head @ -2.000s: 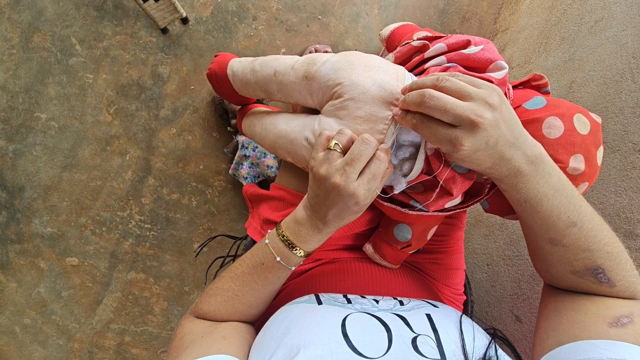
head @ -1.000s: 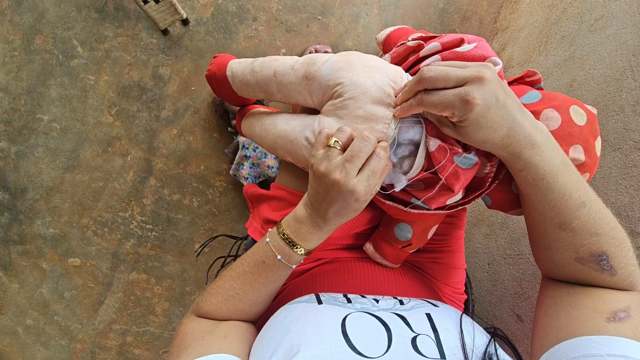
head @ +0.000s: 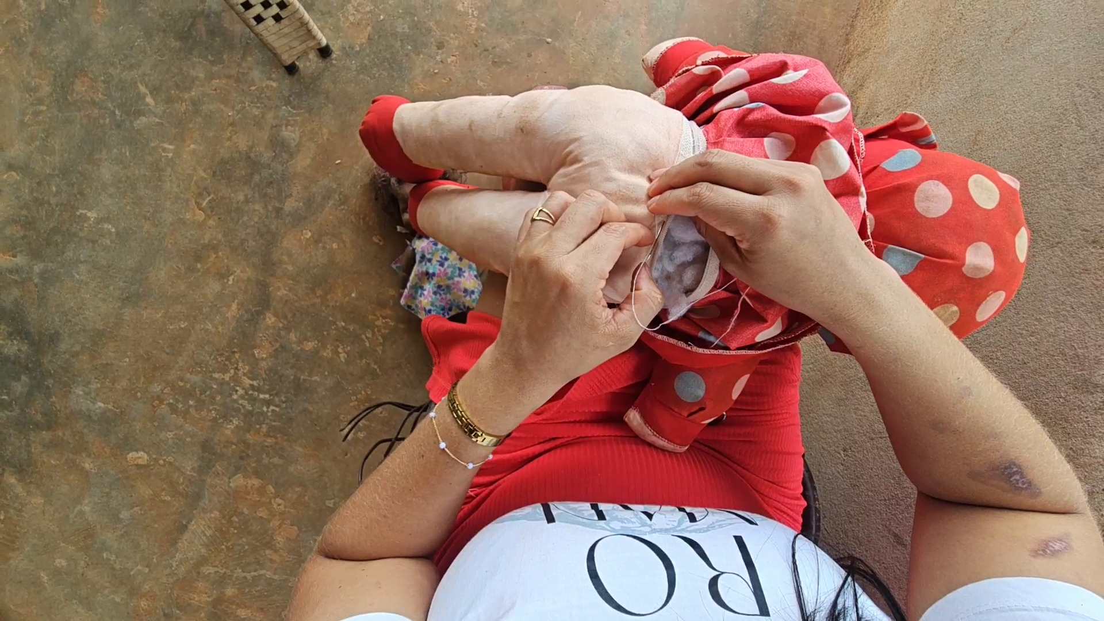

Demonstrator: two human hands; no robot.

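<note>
A cloth doll (head: 604,138) with a pale fabric body and red feet lies across my lap. Its red polka-dot clothing (head: 940,207) is bunched to the right. At the waist a seam gapes, and whitish-grey stuffing (head: 683,259) shows there. My left hand (head: 573,276), with a ring, pinches the fabric edge at the near side of the gap. The fingertips of my right hand (head: 759,216) pinch the body fabric just beyond the gap. A thin white thread (head: 636,315) loops below my left fingertips and trails over the red cloth. No needle can be made out.
A woven stool or chair part (head: 280,26) with dark-tipped legs stands on the mottled floor (head: 172,259) at the upper left. Flower-print fabric (head: 442,278) shows under the doll's legs. A rough tan surface (head: 871,440) lies to the right.
My right fingertips have shifted slightly toward the doll's body over the last second. My left hand stays at the seam, and the thread loop beside it has changed shape.
</note>
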